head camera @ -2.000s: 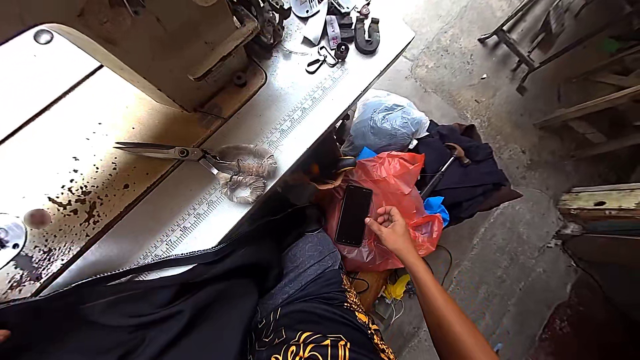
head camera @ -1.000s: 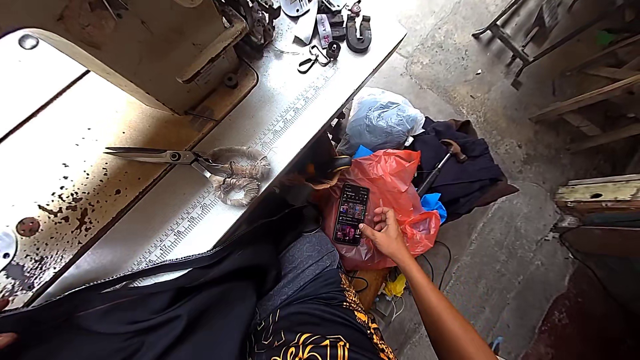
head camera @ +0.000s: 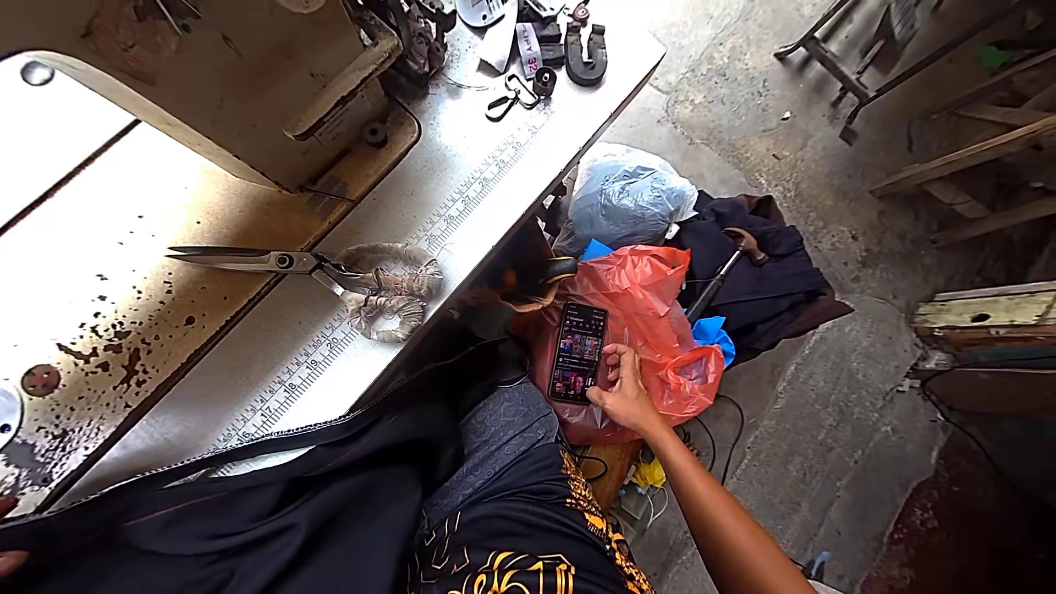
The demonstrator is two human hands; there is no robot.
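Observation:
My right hand (head camera: 623, 388) touches the lower right edge of a smartphone (head camera: 577, 353) with a lit screen, which lies on a red plastic bag (head camera: 652, 289). Its thumb is at the phone's bottom corner. Only some fingertips of my left hand (head camera: 10, 561) show at the left edge, on black fabric (head camera: 272, 528) with a zipper or seam edge; its grip is mostly out of frame. The fabric lies over my lap and the table's front edge. Tailor's scissors (head camera: 285, 261) with cloth-wrapped handles rest on the sewing table (head camera: 462, 239).
A sewing machine (head camera: 239, 91) stands at upper left. A horseshoe magnet (head camera: 585, 56) and small metal parts lie at the table's far end. Beyond the red bag are a pale blue plastic bag (head camera: 629, 194), dark cloth (head camera: 775, 280) and a hammer (head camera: 747, 246). Wooden pieces (head camera: 982, 318) stand at right.
The phone's screen was dark two seconds ago and is lit now. My right hand has stayed beside the phone, its thumb now at the phone's lower corner.

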